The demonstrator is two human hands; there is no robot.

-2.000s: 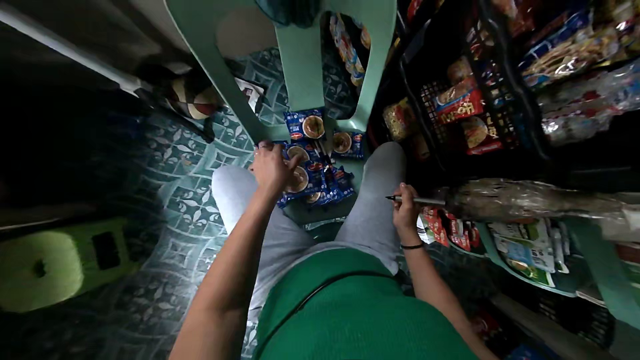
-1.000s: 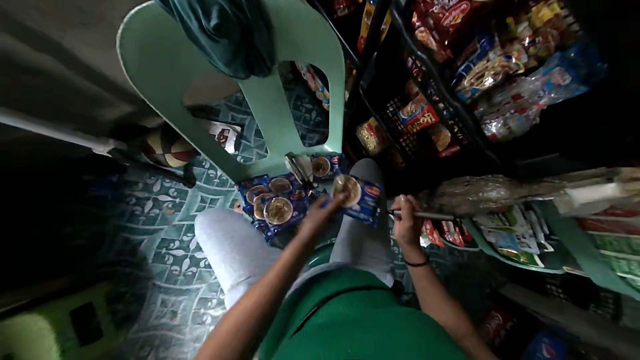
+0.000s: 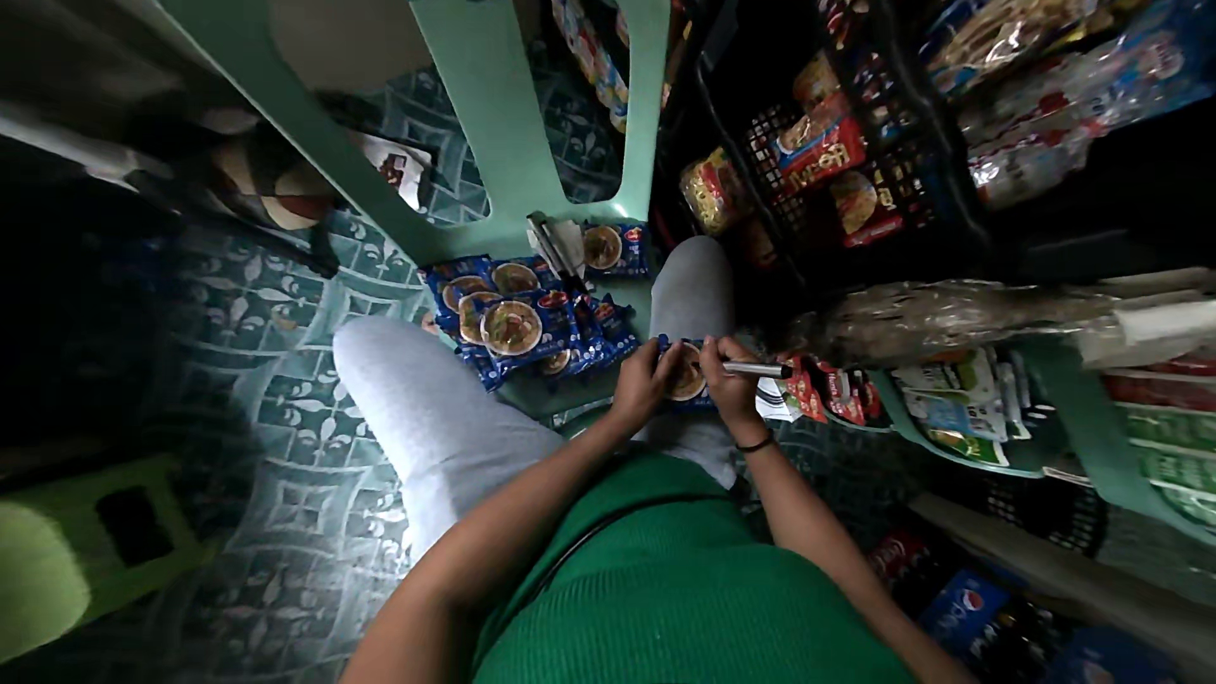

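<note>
Over my right thigh, my left hand (image 3: 646, 385) grips the left side of a blue instant noodle packet (image 3: 686, 373). At the packet's other side is my right hand (image 3: 730, 388), with a marker pen (image 3: 757, 370) held in its fingers and pointing to the right. Between my knees, a pile of blue noodle packets (image 3: 513, 328) lies on the seat of a green plastic chair (image 3: 541, 394). One more packet (image 3: 616, 249) lies at the back of the seat, beside a dark and silver object (image 3: 556, 249) that I cannot make out.
Black baskets (image 3: 798, 180) of snack packs stand at the right. Below them are a plastic-wrapped bundle (image 3: 931, 318) and green trays (image 3: 959, 465) of sachets. A light green stool (image 3: 123, 541) is at lower left. The chair's backrest (image 3: 494, 104) rises ahead.
One second ago my left hand held the packet over the seat's right side, away from my right hand. Now the packet is lower, with both hands at it.
</note>
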